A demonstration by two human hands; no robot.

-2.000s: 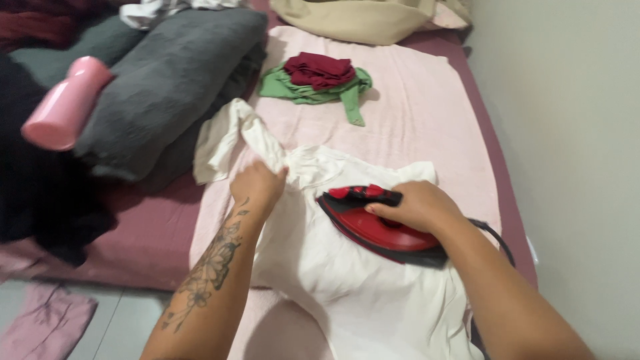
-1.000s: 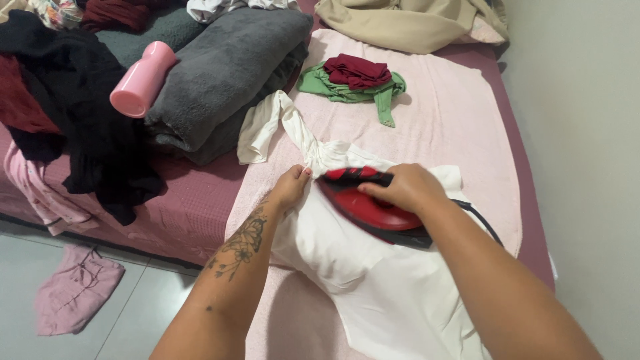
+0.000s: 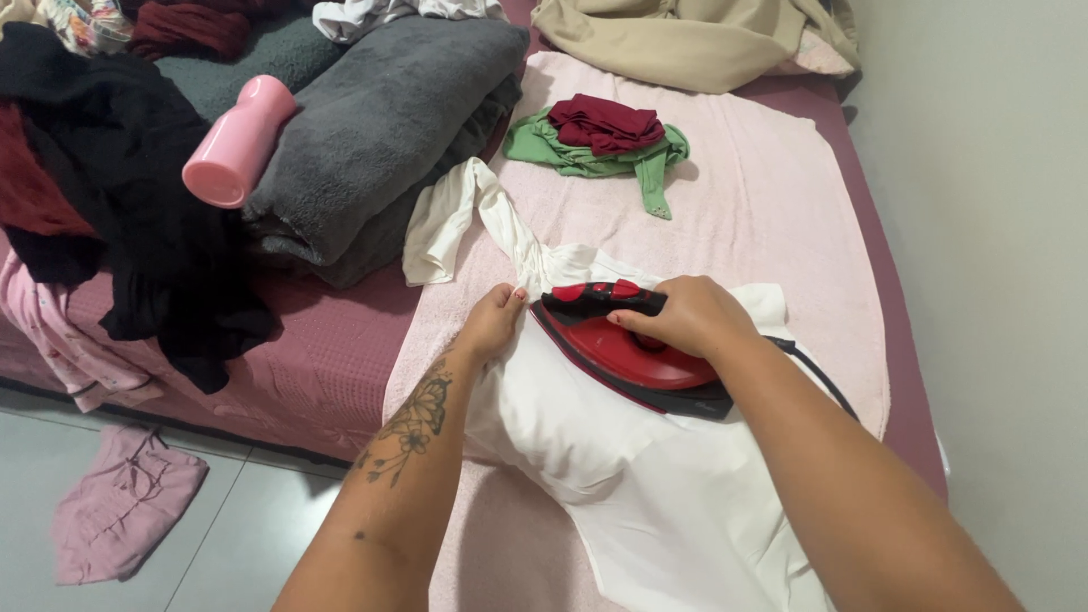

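Observation:
My right hand (image 3: 693, 314) grips the black handle of a red and black clothes iron (image 3: 633, 348), which rests on a white garment (image 3: 629, 493) with its tip pointing left. Just left of that tip, my left hand (image 3: 493, 323) pinches the gathered edge of the garment. A white sleeve or strap of it (image 3: 450, 217) extends up and left from there. Beneath the garment lies a pale pink towel (image 3: 765, 195). The iron's black cord (image 3: 820, 374) runs off behind my right forearm. The iron's soleplate is hidden against the cloth.
Dark red and green folded clothes (image 3: 603, 127) lie farther up the towel. To the left are a folded grey blanket (image 3: 391, 127), a pink bottle (image 3: 238, 140) and black clothing (image 3: 127, 170). Beige cloth (image 3: 680, 42) is at the far end, a wall (image 3: 977, 212) at right, a pink garment (image 3: 123, 501) on the floor.
The iron has moved left and up over the garment, so its tip is now close to my left hand. My left hand has moved down along the garment's edge. The view has shifted left.

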